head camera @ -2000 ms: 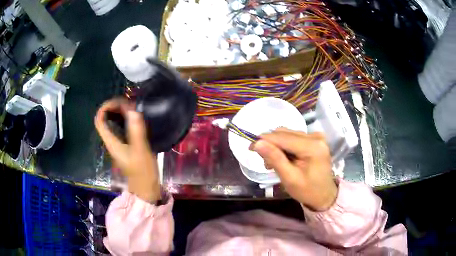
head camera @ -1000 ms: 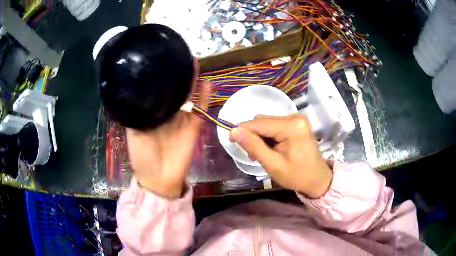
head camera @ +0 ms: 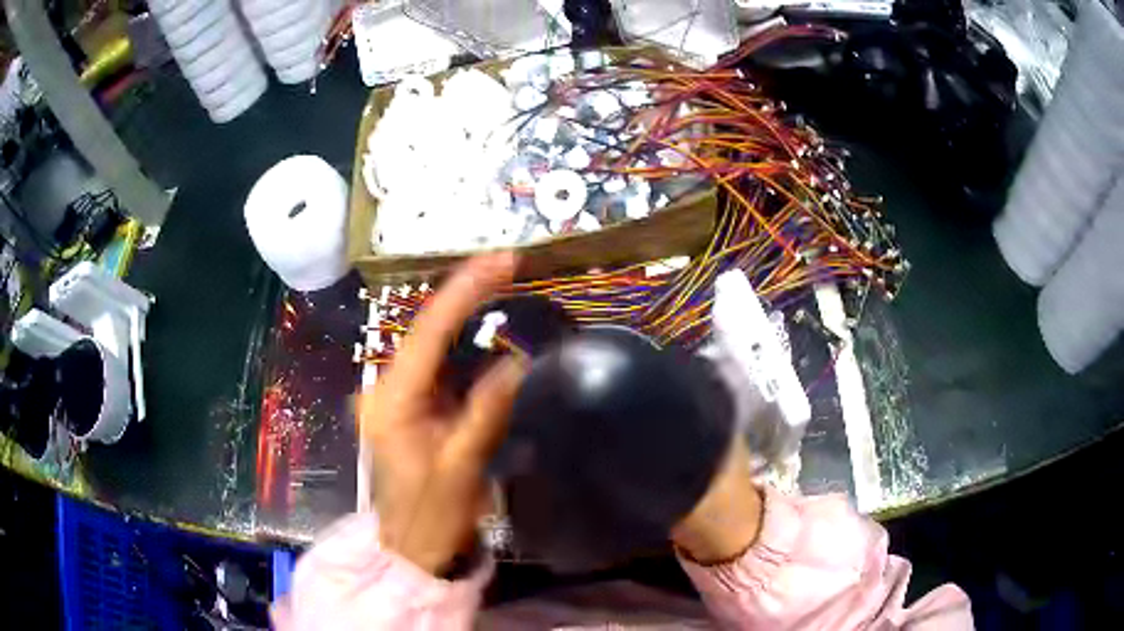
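Note:
A glossy black inner shell [head camera: 623,431] is in front of me, dome facing up and slightly blurred. My right hand [head camera: 725,499] is at its lower right edge, its fingers hidden behind the shell. My left hand [head camera: 431,425] is at its left, thumb and fingers curved around a dark part beside the dome. A small white connector [head camera: 491,329] shows against that dark part, between thumb and fingers. Whether the left fingertips grip anything is unclear. The white bracket arm [head camera: 767,370] stands behind to the right, partly hidden by the shell.
The parts carton [head camera: 555,256] is behind the work, with the wire harness bundle [head camera: 727,234] along its front and right. A white cup shell [head camera: 300,222] sits at its left. Stacked white shells [head camera: 1072,234] are far right. A blue crate [head camera: 111,567] is below the bench's left edge.
The black shell has moved down and right, from my left hand's side to in front of my right hand. The coloured wires in my right hand are now hidden. The view has shifted.

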